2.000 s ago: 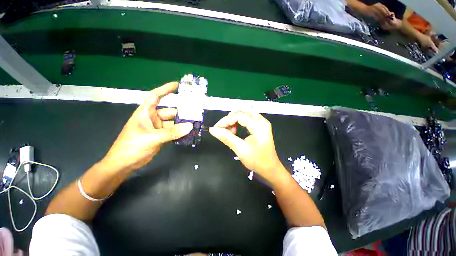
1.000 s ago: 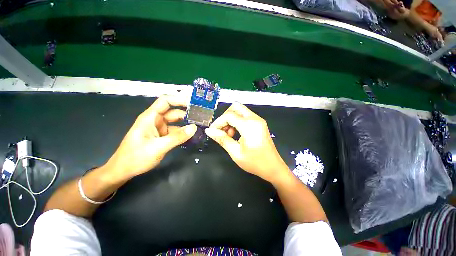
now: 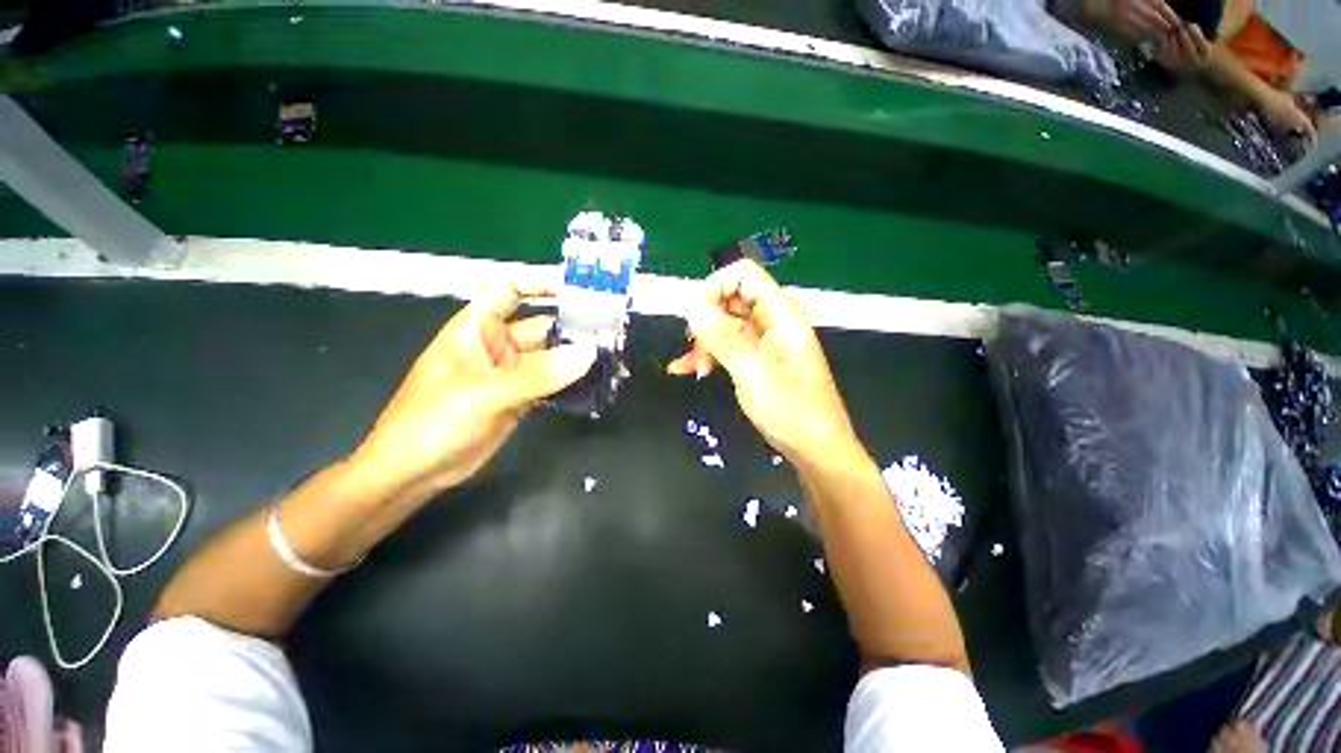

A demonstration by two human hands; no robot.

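Note:
My left hand (image 3: pixel 478 375) holds a part-built unit (image 3: pixel 594 309) upright, with its blue and white end up, a silver-white middle and a dark lower end by my thumb. My right hand (image 3: pixel 743 346) is raised to the right of the unit, apart from it, fingers bent. Whether its fingertips hold a tiny part cannot be told. A pile of small white parts (image 3: pixel 922 508) lies right of my right forearm. Several loose white parts (image 3: pixel 753 512) lie on the black worktop between my forearms.
A large grey-black plastic bag (image 3: pixel 1162 493) is at the right. A white looped cable (image 3: pixel 97 544) lies far left. A white rail (image 3: pixel 353 271) borders the green belt (image 3: pixel 485 162), which carries several dark units (image 3: pixel 296 121). Another person's hands (image 3: pixel 1177 44) show at upper right.
My right hand has moved up and away from the unit's lower end, where its fingers were. The unit's upper end tilted between frames. The belt units shifted slightly left.

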